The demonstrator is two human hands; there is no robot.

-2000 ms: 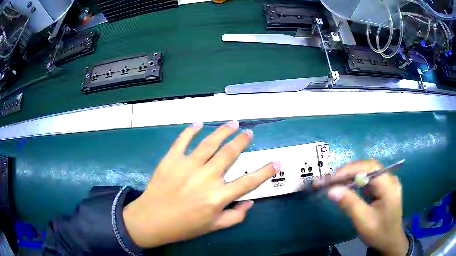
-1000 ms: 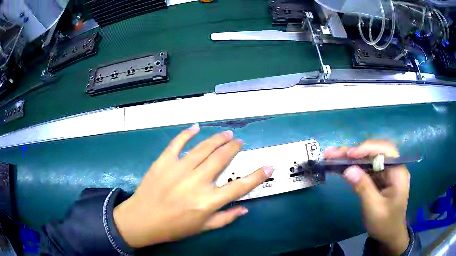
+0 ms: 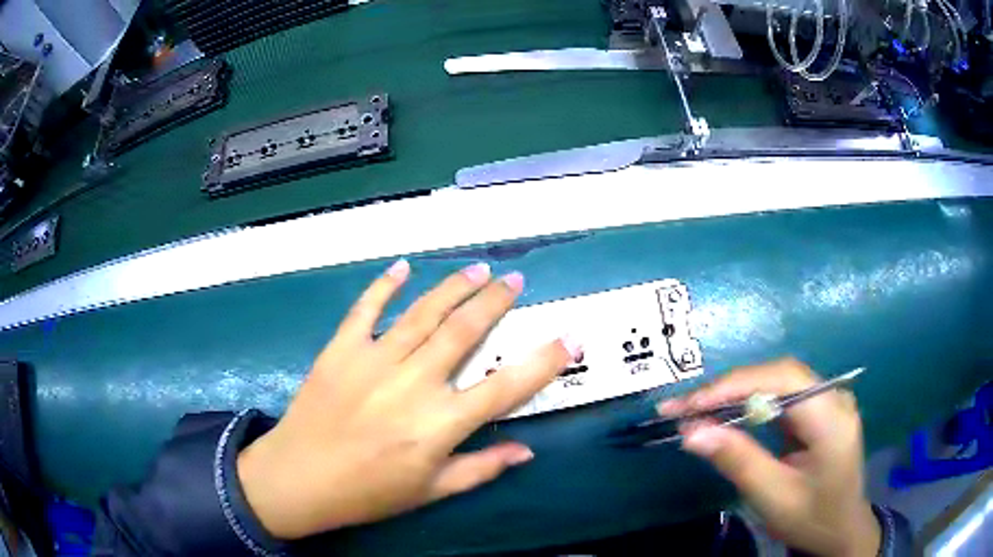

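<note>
A white-looking fixture plate (image 3: 610,343) lies on the green mat, with black holes and slots along it and corner details at its right end. My left hand (image 3: 397,408) is spread flat over the plate's left part, its index fingertip near a nest; it covers the left end. My right hand (image 3: 779,446) holds dark tweezers (image 3: 762,409) with a pale band, between thumb and fingers. The tweezers' blurred tips point left, over the mat just below the plate's front edge, apart from the plate. No small component is clear at the tips.
Beyond the white conveyor rail (image 3: 359,239), dark fixture plates (image 3: 299,145) sit on the green belt (image 3: 419,120). Silver guide arms (image 3: 550,163) angle over it. Machines with coiled tubes (image 3: 806,44) stand back right. A dark ribbed stack (image 3: 245,20) is at the back. A black tray edge (image 3: 13,435) shows at left.
The tweezers have moved off the plate's right end, down and left to the mat in front of it. My left hand stays on the plate. The whole view has shifted slightly.
</note>
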